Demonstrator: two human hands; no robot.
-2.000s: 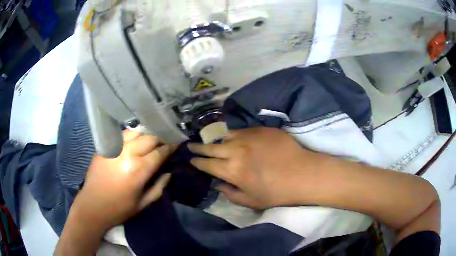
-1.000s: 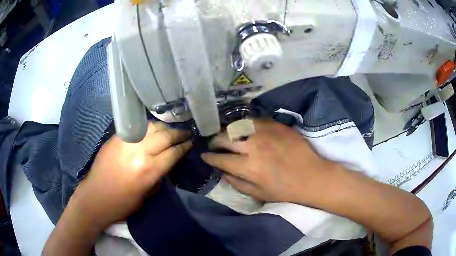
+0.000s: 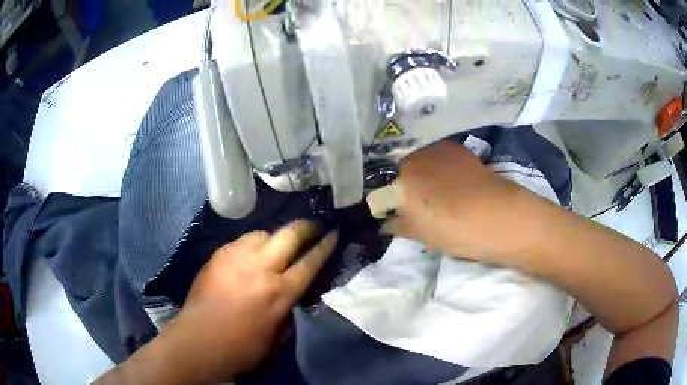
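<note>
Grey-blue trouser cloth (image 3: 162, 173) lies left of and below the sewing machine head (image 3: 482, 68). A darker, near-black piece (image 3: 215, 237) lies under the needle area. White pocketing (image 3: 467, 301) is spread right of it. My left hand (image 3: 256, 286) lies on the dark cloth just below the needle area, fingers pointing to it and slightly blurred. My right hand (image 3: 433, 192) is beside the small cream knob (image 3: 384, 201), on the cloth right of the needle; its fingertips are partly hidden by the machine. The presser foot (image 3: 322, 203) shows only in part.
A long white rounded bar (image 3: 226, 143) hangs at the head's left end. A white ribbed dial (image 3: 419, 92) and a yellow warning triangle are on the head. An orange button (image 3: 669, 116) is at the right. The white table (image 3: 90, 128) curves away at the left.
The right hand has moved up and back beside the machine. The left hand has shifted right and down. More dark cloth shows at the left, and the white pocketing is spread wider.
</note>
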